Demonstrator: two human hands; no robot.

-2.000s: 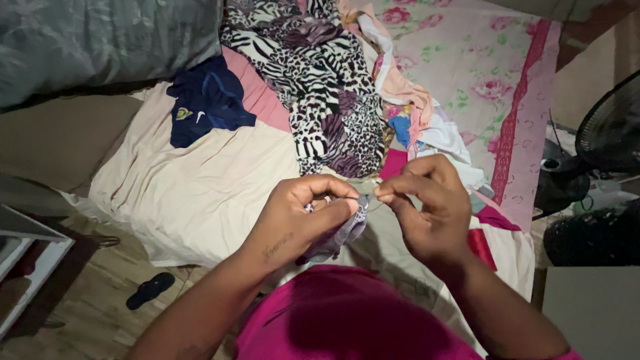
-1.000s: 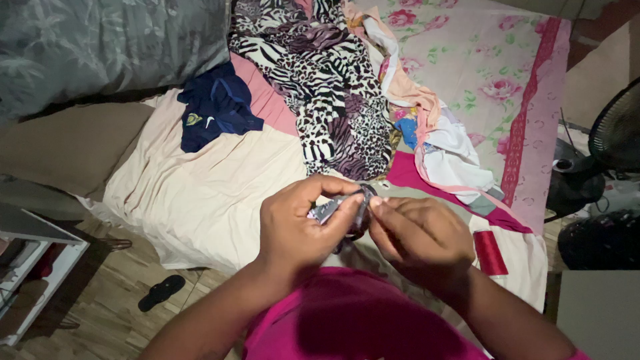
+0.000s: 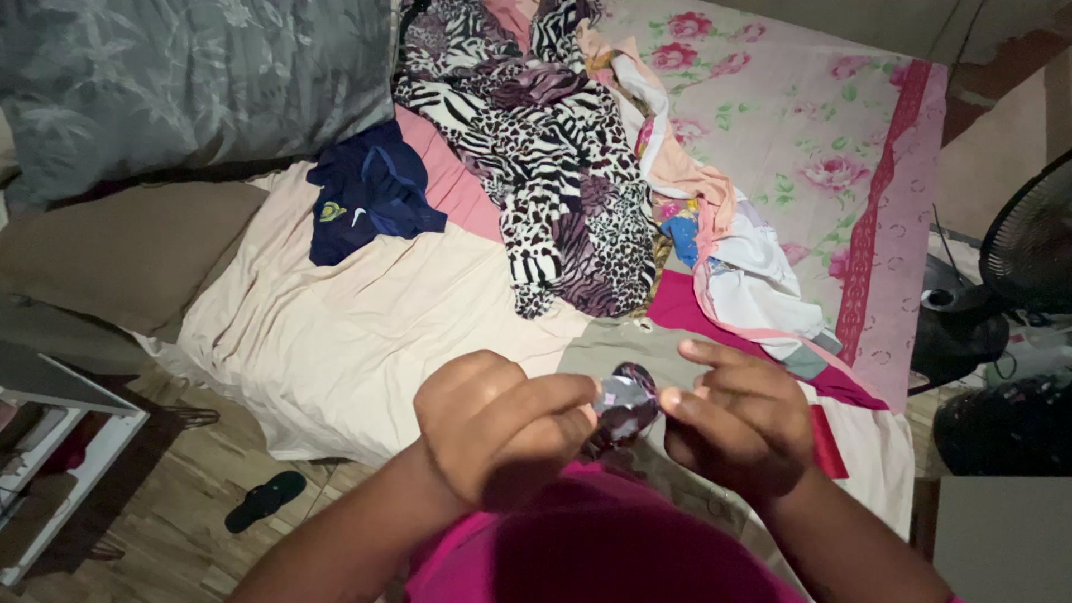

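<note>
A small piece of patterned purple and grey fabric [image 3: 626,404] is stretched between my hands in front of my magenta top. My left hand [image 3: 507,423] pinches its left edge between thumb and forefinger. The fingertips of my right hand [image 3: 729,414] grip the opposite edge, with some of the other fingers raised. Beyond my hands a black, white and purple animal-print garment [image 3: 569,184] lies on the bed, beside a navy garment [image 3: 368,197] with a small crest. Whether a needle or thread is in my fingers cannot be seen.
White and peach garments [image 3: 749,268] lie on the floral bedding [image 3: 779,126]. A red item [image 3: 827,441] lies right of my right hand. Pillows [image 3: 193,84] rest at the upper left. A dark flip-flop [image 3: 265,502] is on the floor near a white shelf unit [image 3: 75,477]. A fan [image 3: 1034,243] stands at the right.
My hands were close together on the bunched fabric a second ago; they are now farther apart, with the fabric spread between them. Some fingers of my right hand have lifted.
</note>
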